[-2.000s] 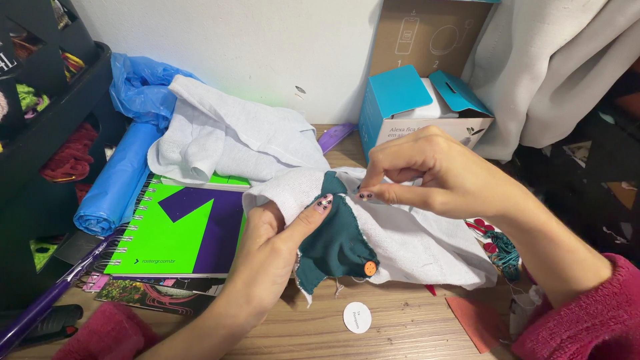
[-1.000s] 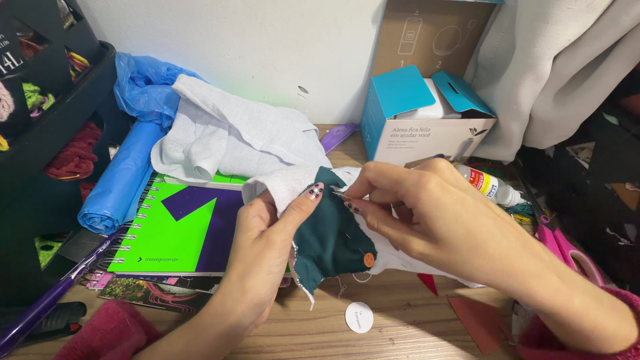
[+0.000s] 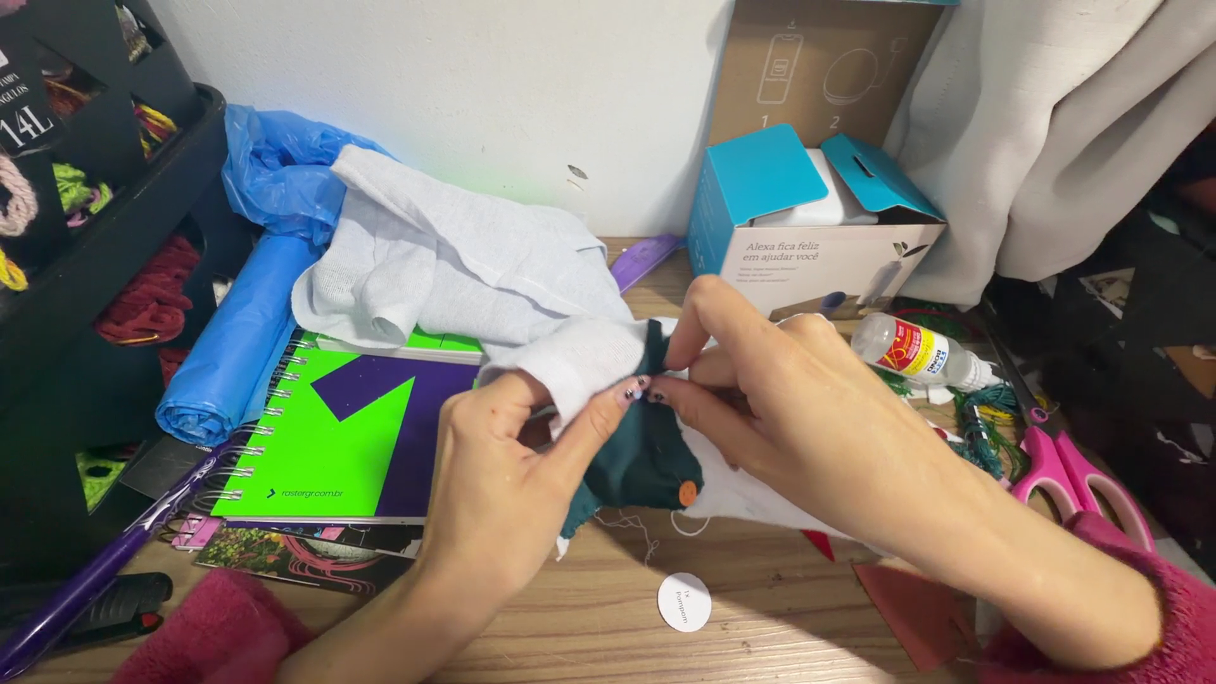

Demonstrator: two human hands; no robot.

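Note:
My left hand [image 3: 518, 465] grips the bunched edge of a pale grey-white cloth [image 3: 598, 361] with a dark green fabric piece [image 3: 636, 465], its thumb on top. My right hand [image 3: 760, 399] pinches the green fabric's upper edge; the fingertips of both hands meet there. Whether a needle is between them cannot be told. An orange button [image 3: 688, 493] sits at the green piece's lower right corner. Loose thread [image 3: 649, 537] hangs below the fabric onto the wooden table. The rest of the pale cloth lies behind over the notebook and extends right beneath my right forearm.
Left are a green-and-purple spiral notebook [image 3: 332, 437], a blue plastic roll [image 3: 228, 342], a purple pen [image 3: 104, 570] and a black crate [image 3: 85, 218] of yarn. Right are an open box [image 3: 826, 256], a glue bottle [image 3: 917, 351] and pink-handled scissors [image 3: 1073, 475]. A round white tag [image 3: 684, 602] lies in front.
My right hand has come down from its raised place above the cloth and now meets my left thumb. The glue bottle and scissors, hidden at first, have come into sight.

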